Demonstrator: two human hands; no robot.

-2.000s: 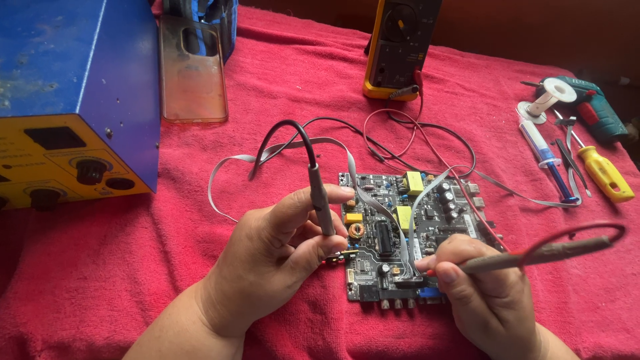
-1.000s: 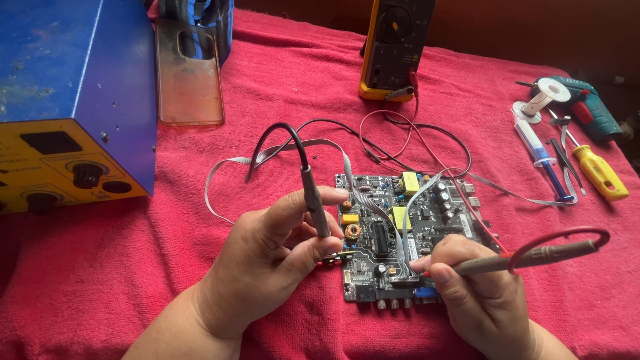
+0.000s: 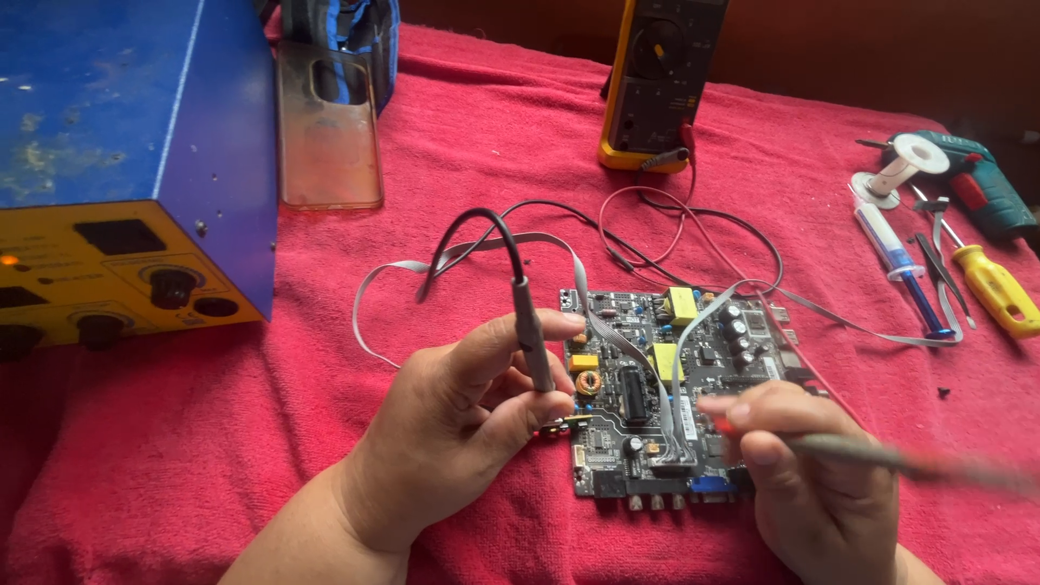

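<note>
My left hand (image 3: 463, 422) grips the grey test probe (image 3: 532, 337) with the black lead, held upright at the left edge of a black circuit board (image 3: 601, 455). Its fingers also meet a small part at that edge; whether they pinch it I cannot tell. My right hand (image 3: 821, 479) holds the other test probe (image 3: 853, 451), with the red lead, over the board's lower right; it is blurred and its tip is hidden. Grey ribbon cables (image 3: 581, 276) run to a connector (image 3: 674, 461) on the board. A yellow multimeter (image 3: 662, 89) stands behind, with leads plugged in.
Left stands a blue and yellow bench unit (image 3: 219, 162) with knobs, beside a clear phone case (image 3: 329, 146). At right lie a solder spool (image 3: 898, 175), a syringe (image 3: 894, 244), tweezers (image 3: 942, 268), a yellow-handled screwdriver (image 3: 995, 288) and a green power drill (image 3: 991, 187). Red cloth (image 3: 162, 455) covers the table.
My right hand has lifted its probe up and away from the connector where the ribbon cables end. The left hand has stayed nearly still.
</note>
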